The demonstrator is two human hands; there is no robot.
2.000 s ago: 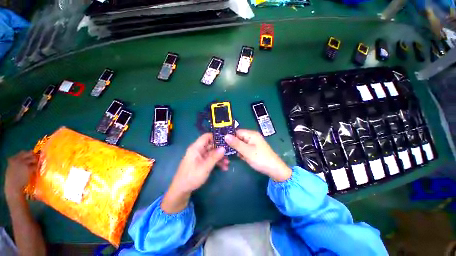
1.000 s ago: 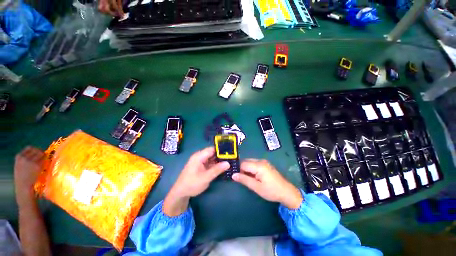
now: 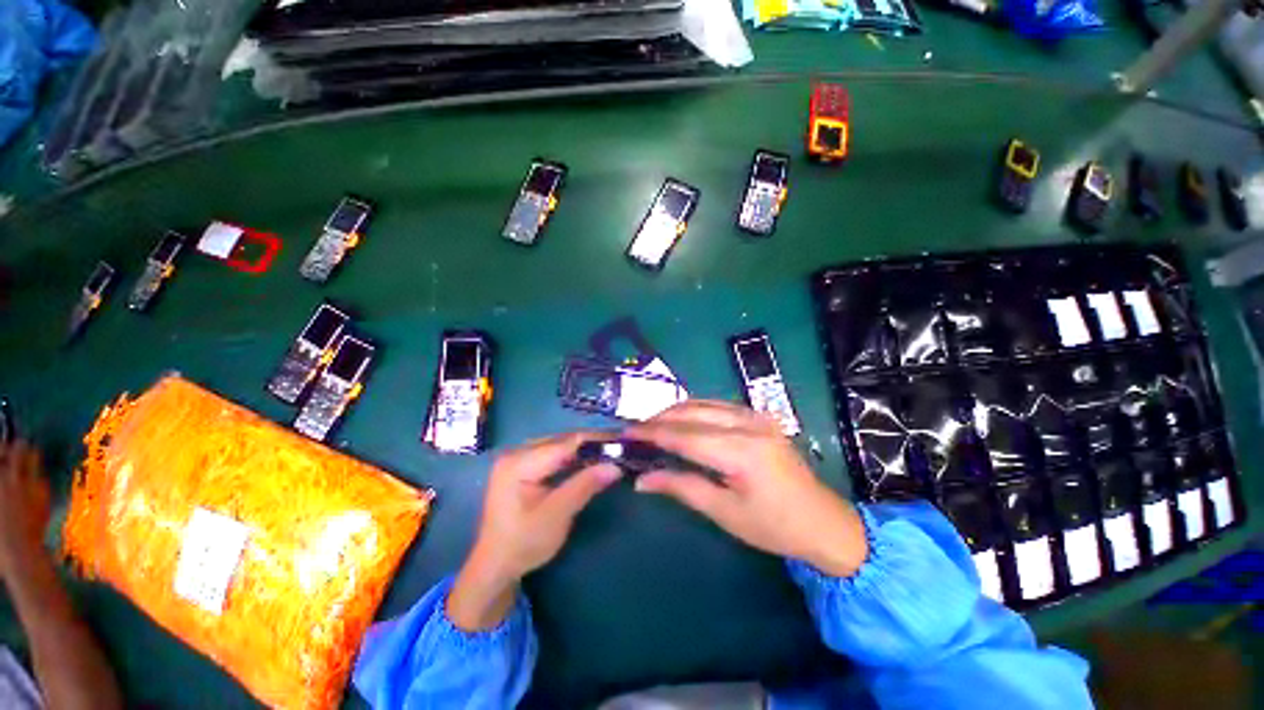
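Note:
My left hand (image 3: 534,506) and my right hand (image 3: 756,479) hold a dark front housing (image 3: 620,452) between them, at the lower middle. It is turned nearly edge-on, so its yellow frame does not show, and my fingers cover its ends. Just beyond lies a loose pile of flat display parts (image 3: 643,397), dark and white. A part-assembled phone body (image 3: 764,380) lies right of the pile, partly behind my right fingers. Another phone body (image 3: 459,393) with an orange bit at its side lies to the left.
A bag of orange parts (image 3: 298,492) lies at left, another person's arm (image 3: 42,583) beside it. A black blister tray (image 3: 1026,402) with white rectangles is at right. More phones and a red housing (image 3: 829,122) lie beyond. Stacked trays (image 3: 485,42) stand at the far side.
The housing has tilted from face-up with its yellow frame showing to nearly edge-on. My right hand has moved over its far side. The other person's arm at left has drawn back from the bag.

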